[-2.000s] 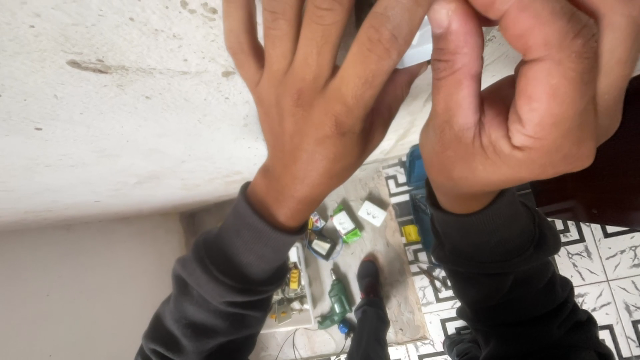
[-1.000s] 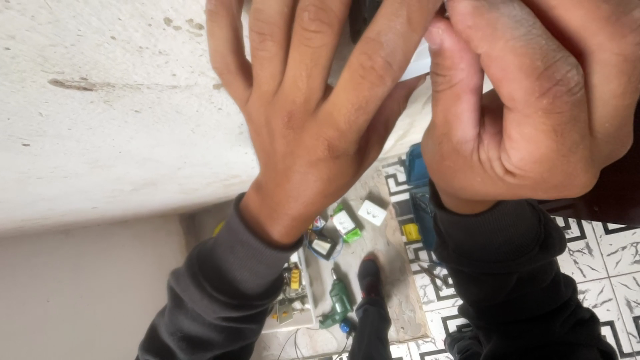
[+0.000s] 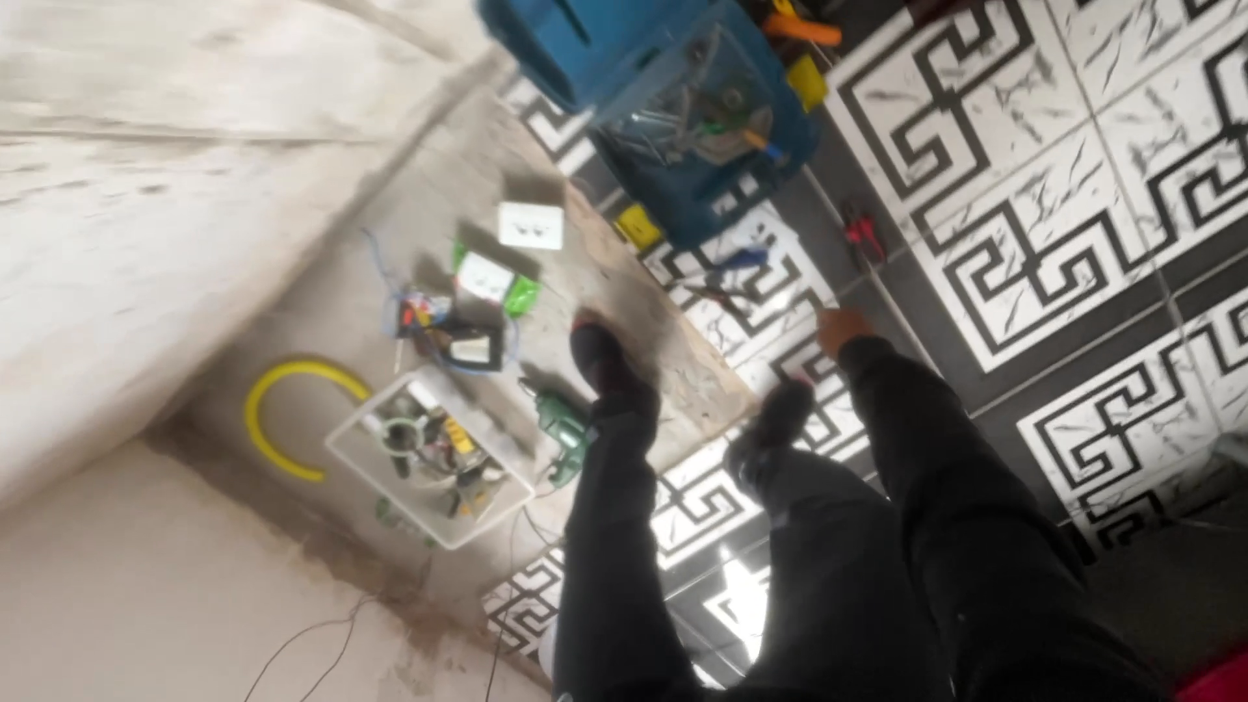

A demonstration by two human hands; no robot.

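Observation:
My right hand (image 3: pixel 842 330) reaches down over the patterned floor, in a dark sleeve; it is small and blurred, and its fingers cannot be made out. Nearest to it are a blue-handled tool (image 3: pixel 743 257) and red-handled pliers (image 3: pixel 863 237) on the floor. Above it stands a blue toolbox (image 3: pixel 673 210) with its lid up and metal tools inside. My left hand is out of view. A green power drill (image 3: pixel 563 429) lies beside my shoe, near a clear plastic bin (image 3: pixel 434 458) of mixed parts.
A white switch plate (image 3: pixel 531 225), a green-and-white packet (image 3: pixel 486 277) and a coil of blue wire lie on the bare concrete. A yellow flexible tube (image 3: pixel 255 414) curves beside the bin. Walls (image 3: pixel 117 263) stand at the left, and thin cables trail at the bottom.
Both hands were raised close together near the wall, around a pale object. My left hand has left the view, and my right hand has dropped toward the floor. The view has swung down and right.

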